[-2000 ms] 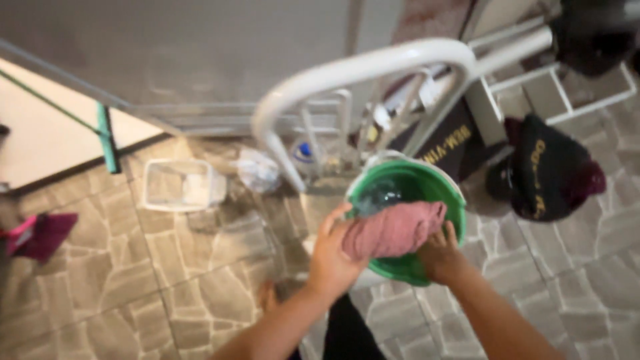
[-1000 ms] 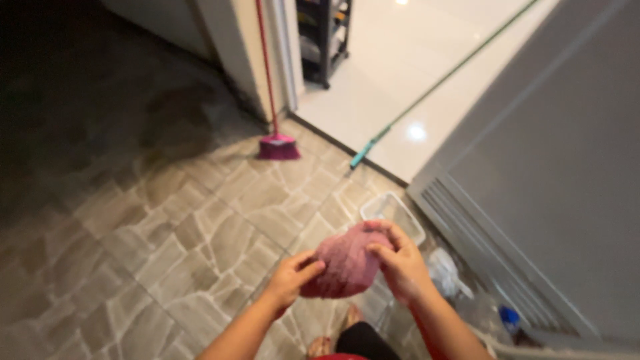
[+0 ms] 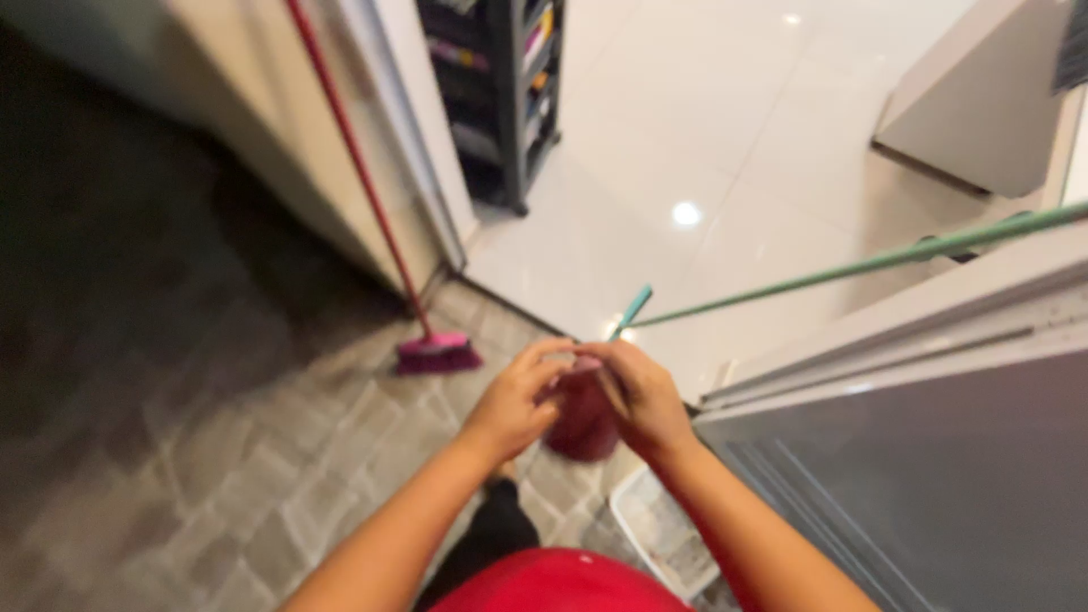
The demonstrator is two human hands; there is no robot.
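A dark pinkish-red cloth [image 3: 582, 416] hangs from between my two hands, in front of my body at the centre of the view. My left hand [image 3: 523, 404] pinches its upper edge from the left side. My right hand [image 3: 642, 395] grips the same edge from the right, with the fingertips of both hands nearly touching. Just beyond the fingers lies the teal head of a squeegee [image 3: 633, 310], whose green pole runs off to the right. The picture is blurred, so the folds of the cloth do not show clearly.
A pink broom [image 3: 438, 353] with a red handle leans by the door frame at left. Past the threshold stands a dark rolling shelf [image 3: 510, 93] on glossy white tiles. A clear plastic container [image 3: 654, 544] sits on the stone-patterned floor, beside a grey door [image 3: 926, 476] at right.
The cloth was bunched over the green bucket at first, then spread between both hands; now it hangs down from them. The view has swung left toward the doorway, and the bucket is out of view.
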